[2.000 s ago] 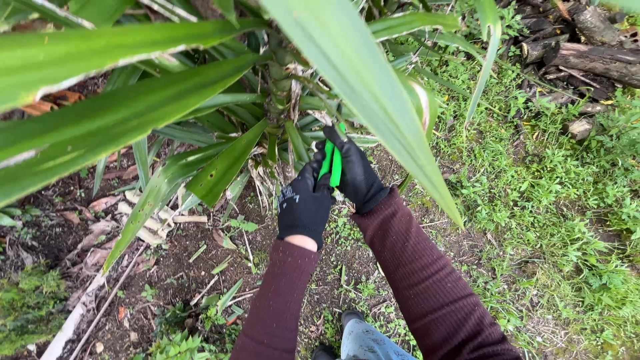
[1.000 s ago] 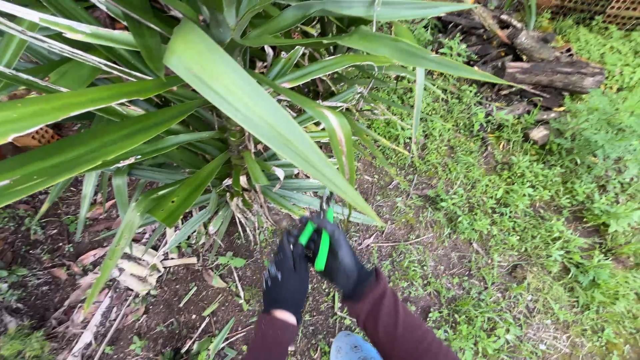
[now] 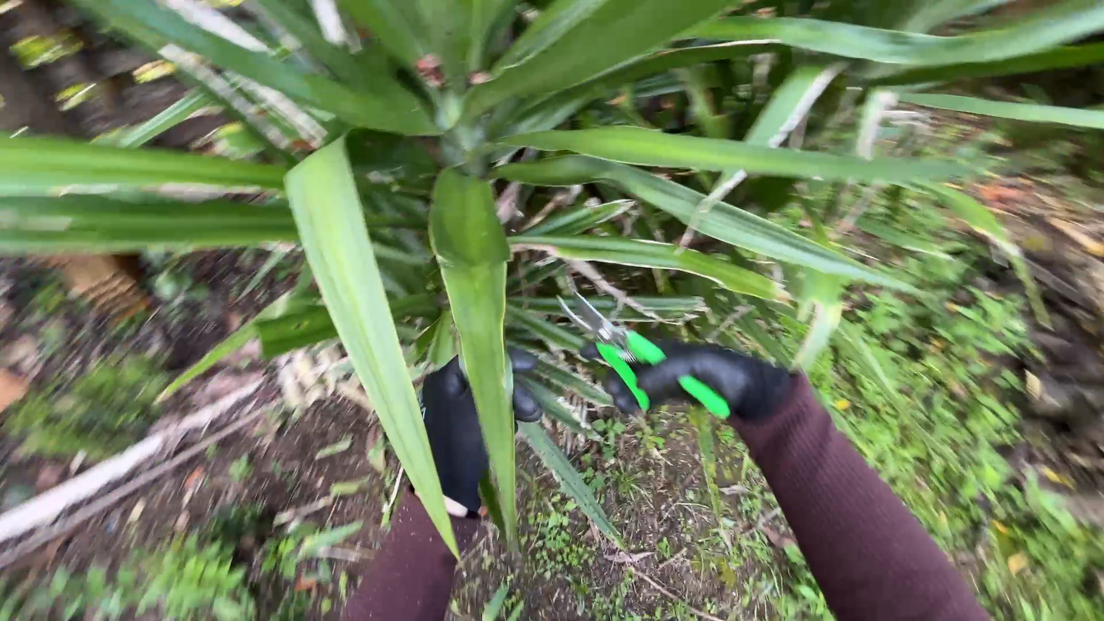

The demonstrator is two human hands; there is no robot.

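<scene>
My right hand, in a black glove, holds green-handled pruning shears by their grips. Their metal blades are spread and point up and left among the plant's lower leaves. My left hand, also gloved in black, is partly hidden behind a long hanging leaf; its fingers are apart, and whether they touch the leaf cannot be told. Both hands are low in front of a large plant with strap-shaped leaves, whose crown is at the upper middle.
Long leaves spread out to both sides above my hands. A pale dry stalk lies on the soil at the left. Low green weeds grow on the right, with dark debris at the far right edge.
My hands were together at the shears; now they are apart, with the shears in my right hand only. The blades now show spread. The view has shifted closer over the plant.
</scene>
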